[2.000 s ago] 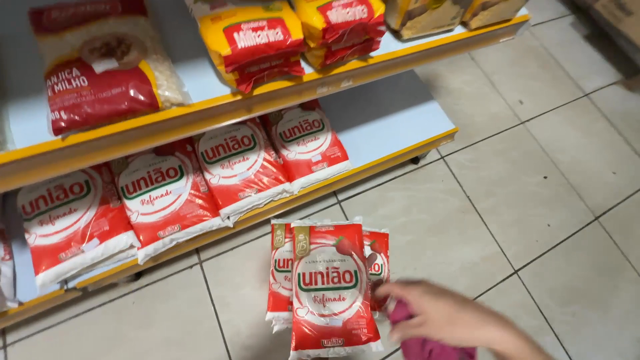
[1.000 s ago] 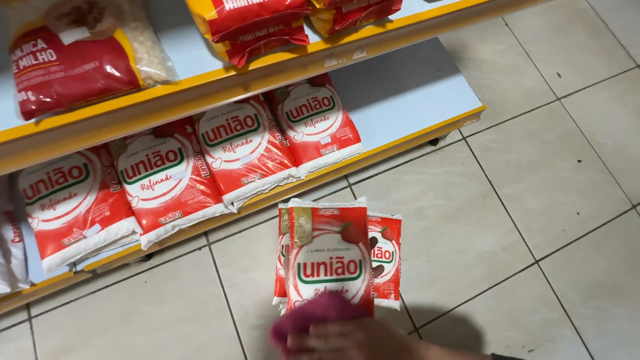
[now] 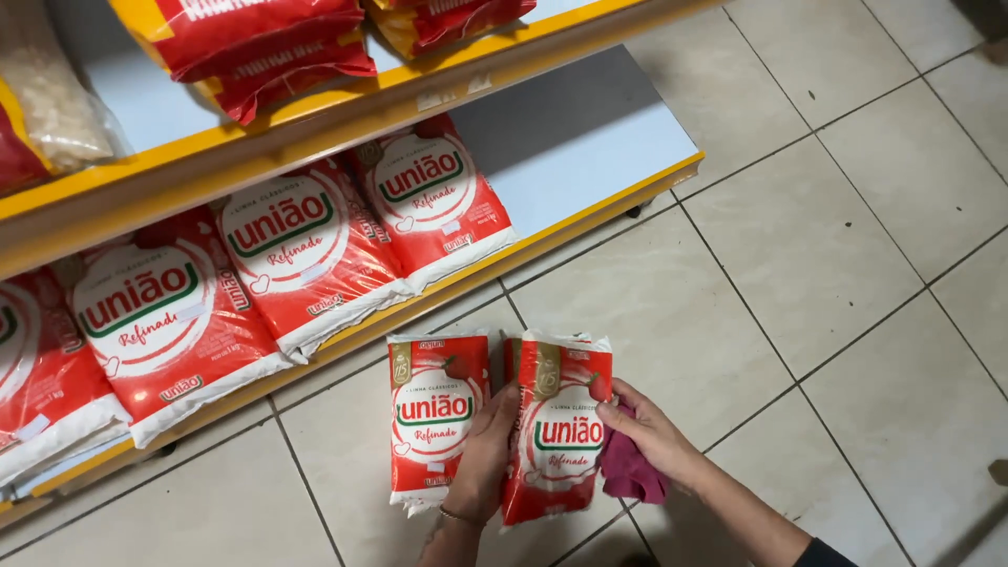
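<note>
A red and white União sugar bag [image 3: 561,441] is held between my two hands, low in the middle of the view. My left hand [image 3: 487,449] grips its left side, and my right hand [image 3: 647,429] grips its right side, with a magenta cloth [image 3: 630,471] also held in the right. Just left of my left hand lies another sugar bag [image 3: 437,421], on top of at least one more. Part of a further bag shows behind the held one. Several like bags [image 3: 307,244] lie side by side on the bottom shelf.
The bottom shelf [image 3: 583,134] has a yellow front edge and ends at the right. Above it, the upper shelf [image 3: 315,110] carries red and yellow packages [image 3: 252,47] and a clear bag of pale grain [image 3: 59,94]. Tiled floor [image 3: 827,315] extends right and below.
The left hand has come into view and holds the front bag with the right. The right hand and cloth, over that bag's front a second ago, are now at its right side.
</note>
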